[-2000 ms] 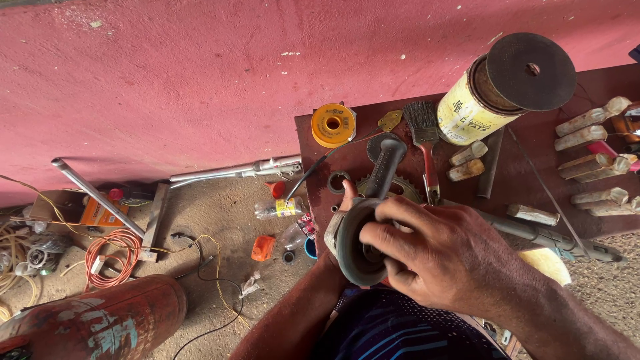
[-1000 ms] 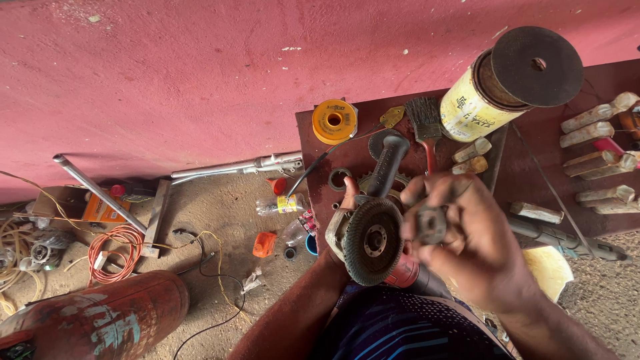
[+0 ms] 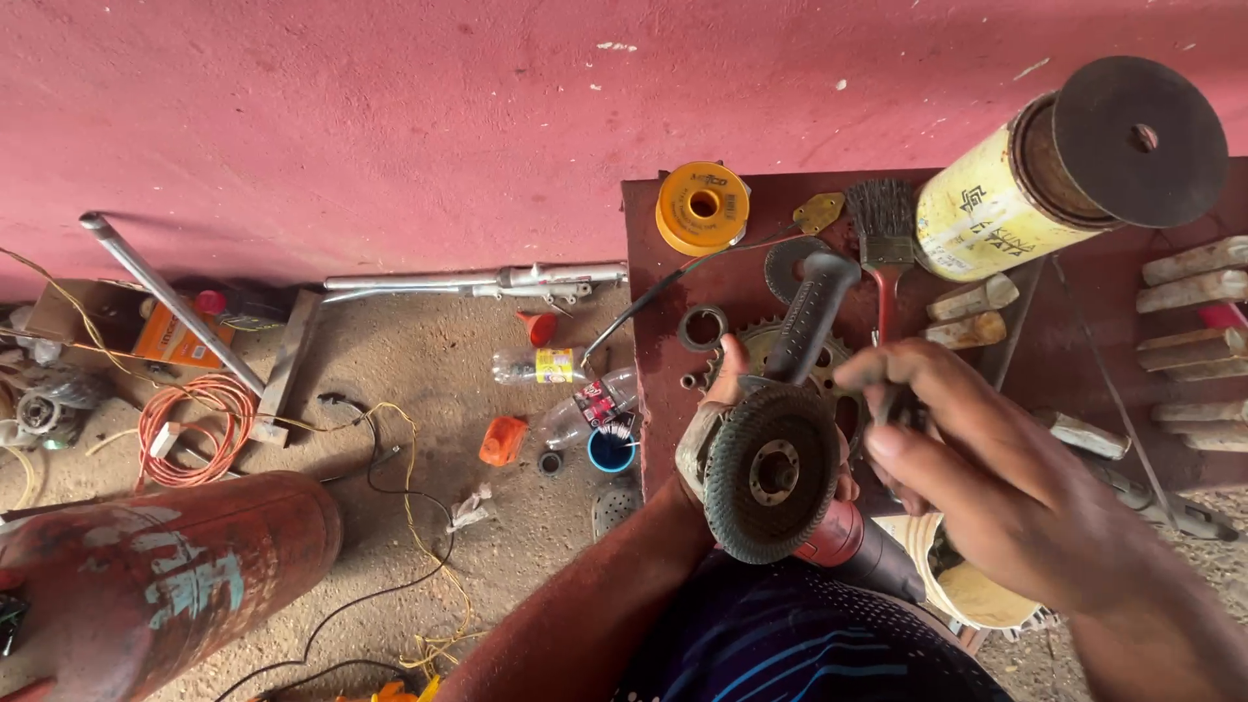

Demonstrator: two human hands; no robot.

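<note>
My left hand (image 3: 710,439) is wrapped around the head of an angle grinder (image 3: 838,546), whose worn flap disc (image 3: 770,475) faces up. The grinder's black side handle (image 3: 814,317) points away from me. Just right of the disc, my right hand (image 3: 975,458) has its fingers curled around a small dark metal part (image 3: 895,405), mostly hidden by the fingers. Beneath the grinder, a toothed sprocket (image 3: 829,353) lies on the dark red table, with a metal ring (image 3: 702,328) beside it.
On the table (image 3: 1082,322) are a paintbrush (image 3: 883,244), an orange tape spool (image 3: 703,207), a yellow can (image 3: 1004,195) topped by a black disc (image 3: 1139,141), and several wrapped bundles (image 3: 1197,275). A rusty gas cylinder (image 3: 175,575), coiled orange cord (image 3: 200,429) and plastic bottles (image 3: 531,367) are on the floor.
My right hand has moved off the disc's centre to its right, holding the small dark part. The disc's hub, covered two seconds ago, now shows. My left hand still holds the grinder.
</note>
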